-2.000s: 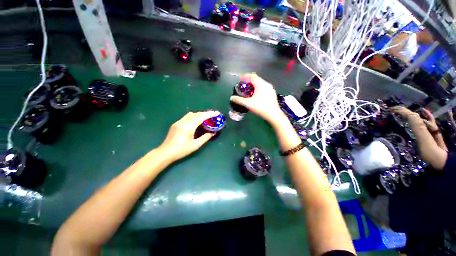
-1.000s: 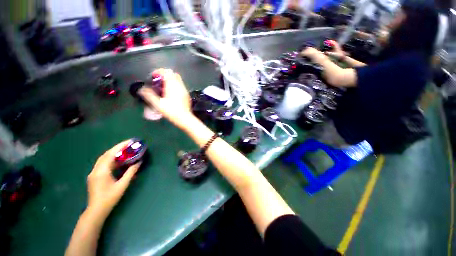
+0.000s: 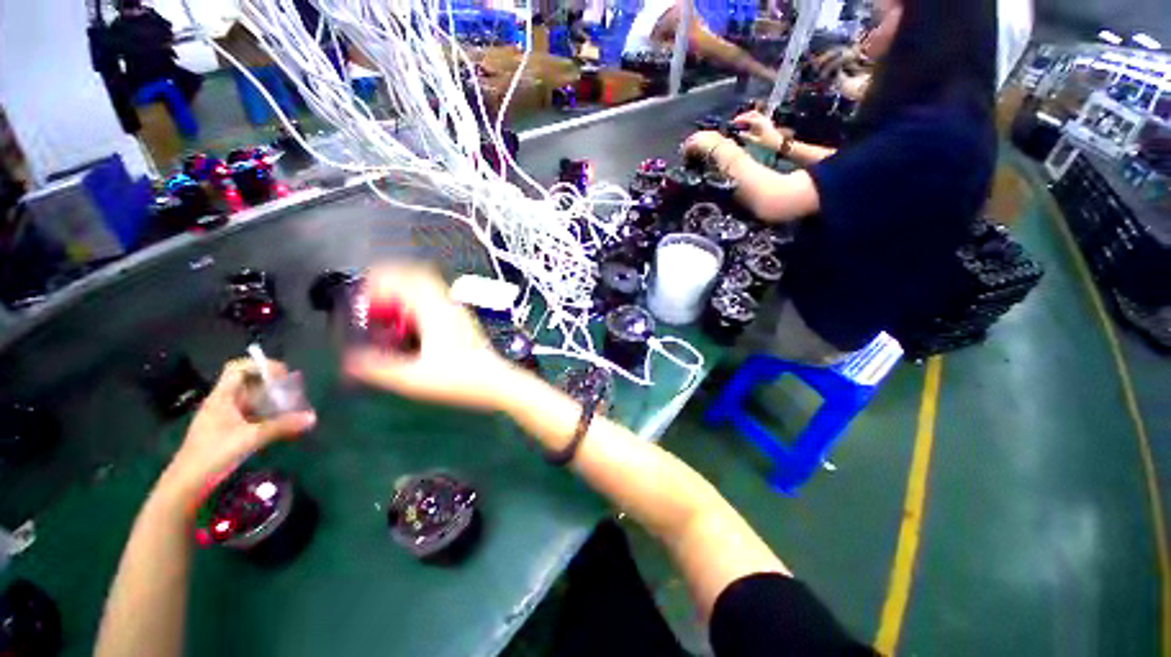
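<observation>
My left hand point(image 3: 244, 417) is shut on a small clear pot point(image 3: 276, 395) with a pale stick pointing up. My right hand point(image 3: 430, 344), blurred, holds a red-lit cylindrical unit point(image 3: 379, 318) above the green bench, to the right of the pot. A red-lit unit point(image 3: 252, 508) stands upright on the bench just below my left hand. An unlit dark unit point(image 3: 433, 513) with a shiny top stands to its right.
A white cable bundle point(image 3: 514, 212) hangs over the bench. Many black units surround a white tub point(image 3: 683, 276). Units lie on the dark conveyor point(image 3: 302, 250). A person point(image 3: 886, 193) works at right, beside a blue stool point(image 3: 803, 404).
The view has swung right. My left hand has let go of the lit unit, which stands on the bench, and has taken hold of the clear pot. My right hand still holds its unit.
</observation>
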